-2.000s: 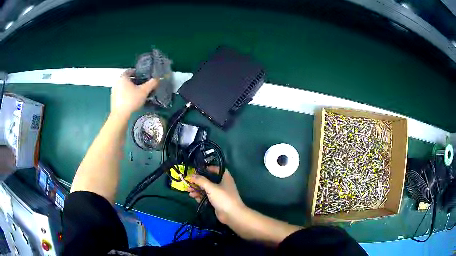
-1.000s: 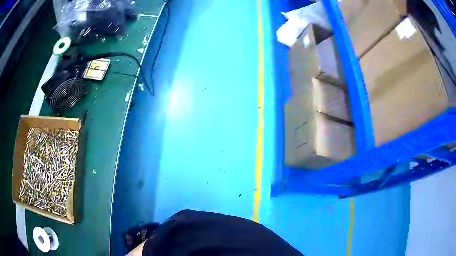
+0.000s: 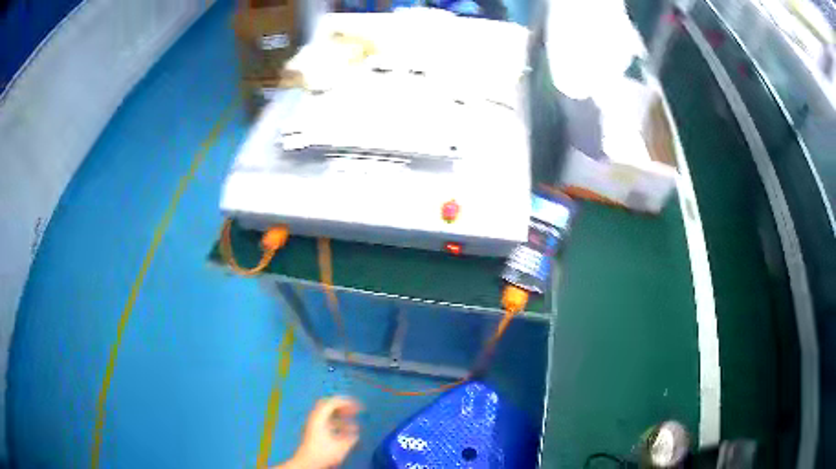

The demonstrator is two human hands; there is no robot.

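My left hand [image 3: 332,432] is low in the picture, left of centre, over the blue floor. It is blurred, with its fingers loosely curled and apart, and I see nothing in it. My right hand is out of the picture. A bright blue plastic stool [image 3: 451,435] is right of my left hand, cut off by the bottom edge. A round silvery tin [image 3: 666,443] sits on the green bench at the lower right, beside a dark item and a black cable.
A white benchtop machine [image 3: 367,197] with red buttons stands ahead on a table. A handheld pendant [image 3: 539,243] with an orange plug lies at its right corner. Orange cables hang below. A white-sided box [image 3: 623,183] stands on the bench. A brown carton [image 3: 268,46] is behind the machine.
The view has swung from the aisle, rack and box of pins to the machine and stool. The black unit and grey item seen two seconds ago are no longer in my hands' area.
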